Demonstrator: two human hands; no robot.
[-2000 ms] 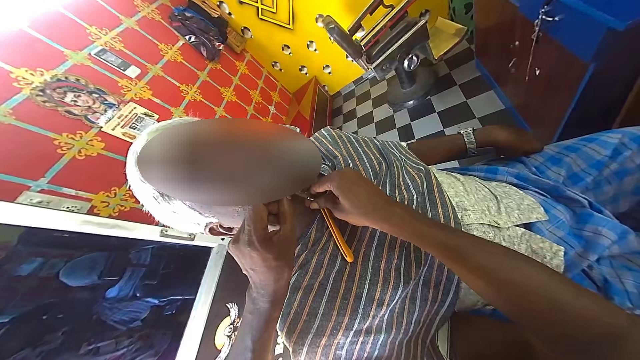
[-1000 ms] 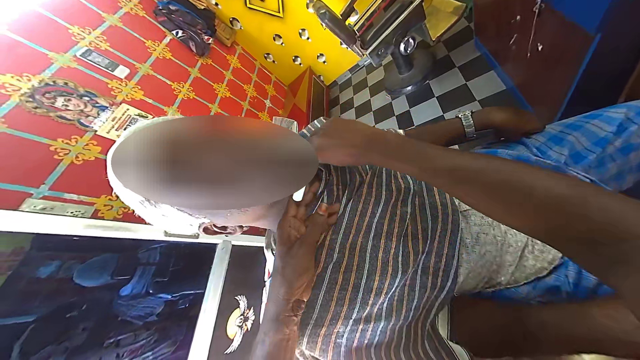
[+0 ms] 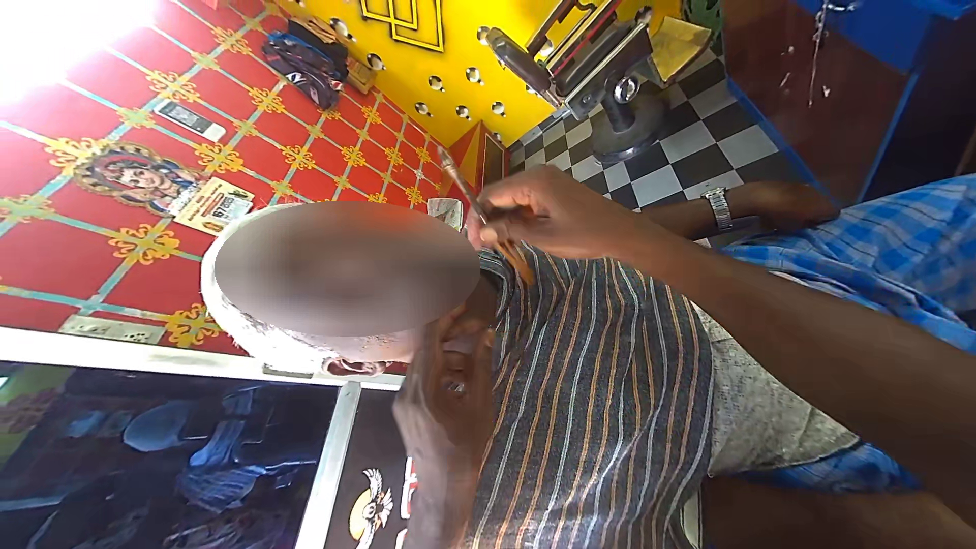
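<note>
A straight razor with an orange handle is held in the fingers of my right hand, its slim metal end tilted up and left beyond them. That hand is just beside the seated person's chin and collar. Lower in the view, my left hand, with a ring on one finger, rests against the person's neck below the jaw; it is blurred, and nothing shows in it. The person has white hair and wears a dark striped shirt. The face is blurred out.
The seated person's forearm with a metal watch lies beyond my right arm, near a blue checked cloth. A barber's chair stands on the checkered floor. A mirror is at lower left; a phone is by the red tiled wall.
Since two seconds ago my right hand has moved up in the view from the jaw, with the razor. My left hand has shifted from the jaw onto the neck.
</note>
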